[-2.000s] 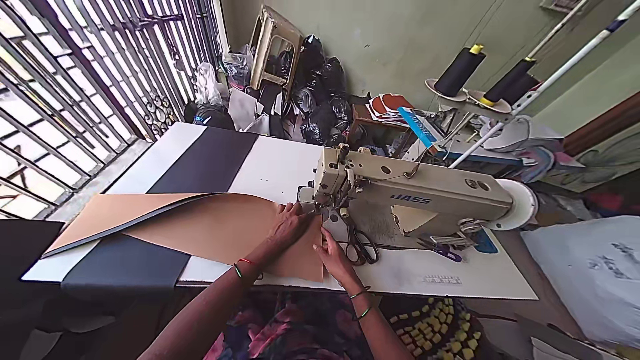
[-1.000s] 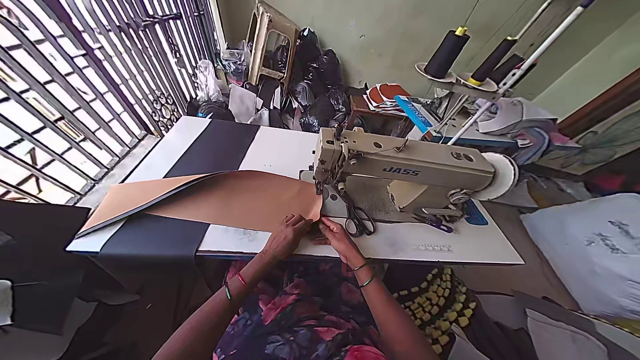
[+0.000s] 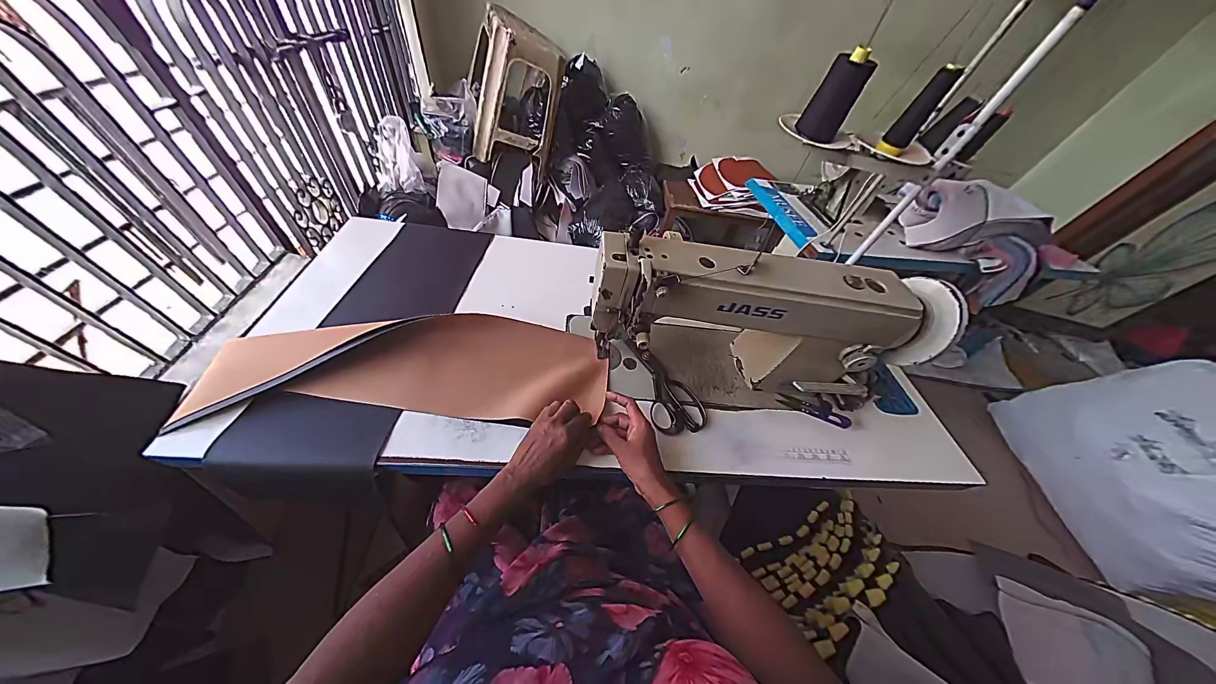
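A long tan sheet with a dark underside [image 3: 456, 366] lies folded across the white sewing table, its right end beside the needle area of the JASS sewing machine [image 3: 779, 294]. My left hand [image 3: 554, 439] pinches the sheet's near right corner with curled fingers. Close against it, my right hand [image 3: 629, 439] has its thumb and fingers on the same corner; the fingertips are partly hidden. Black-handled scissors [image 3: 678, 404] lie on the machine bed just right of my right hand. Beneath the tan sheet, a wide black strip [image 3: 408, 275] runs across the table and hangs over its near edge.
A purple-handled tool [image 3: 822, 412] lies near the machine's base. Black thread cones [image 3: 836, 95] stand on a rack behind. Black plastic bags [image 3: 608, 142] and a stool [image 3: 518, 81] are past the table's far edge. A white sack [image 3: 1130, 465] is at the right, a barred gate [image 3: 171, 142] at the left.
Two seconds ago my left hand lay flat on the sheet by the needle; it has since moved to the near corner, beside my right hand.
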